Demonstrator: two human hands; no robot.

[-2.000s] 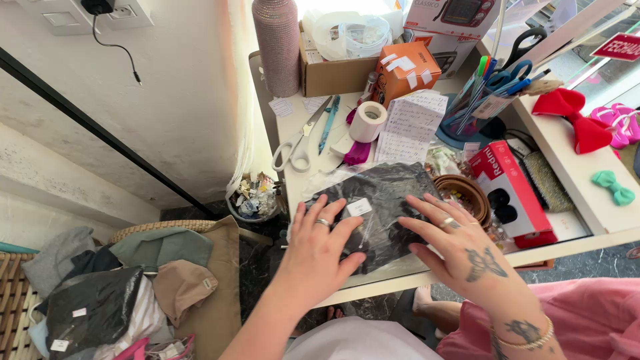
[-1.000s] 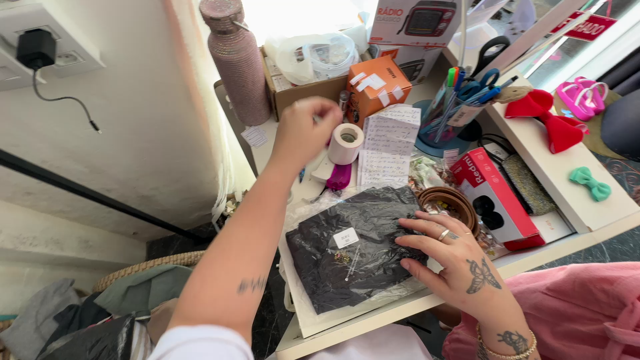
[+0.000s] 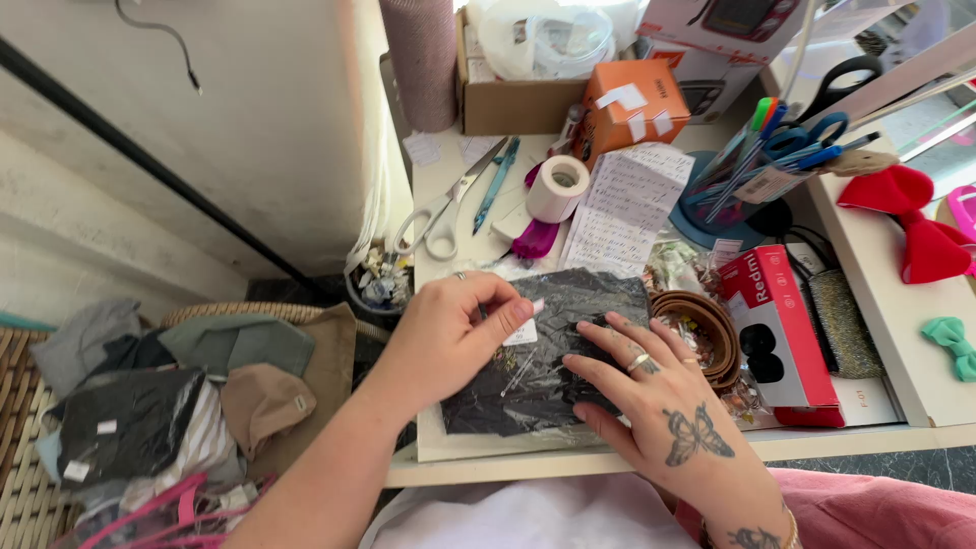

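A dark folded item in clear plastic wrap (image 3: 549, 381) lies flat near the desk's front edge, with a white sticker (image 3: 521, 332) on its top. Just above that sticker, my left hand (image 3: 465, 328) pinches a small white label (image 3: 538, 306) between thumb and finger. My right hand (image 3: 648, 389) rests with spread fingers on the right part of the wrapped item and grasps nothing. Behind the package stand a white label roll (image 3: 559, 188) and a purple object (image 3: 535, 240). White-handled scissors (image 3: 450, 206) and a blue pen (image 3: 496, 185) lie behind my left hand.
Handwritten paper (image 3: 629, 206), an orange box (image 3: 636, 107) and a cup of pens (image 3: 751, 175) stand further back. At right are a coiled brown belt (image 3: 705, 335) and a red box (image 3: 778, 328). A waste bin (image 3: 374, 286) and a wicker basket (image 3: 236, 311) of clothes are at left.
My left hand has come back from the label roll to the package and now pinches a small label. The right hand stays on the package. The scissors and pen are back in sight.
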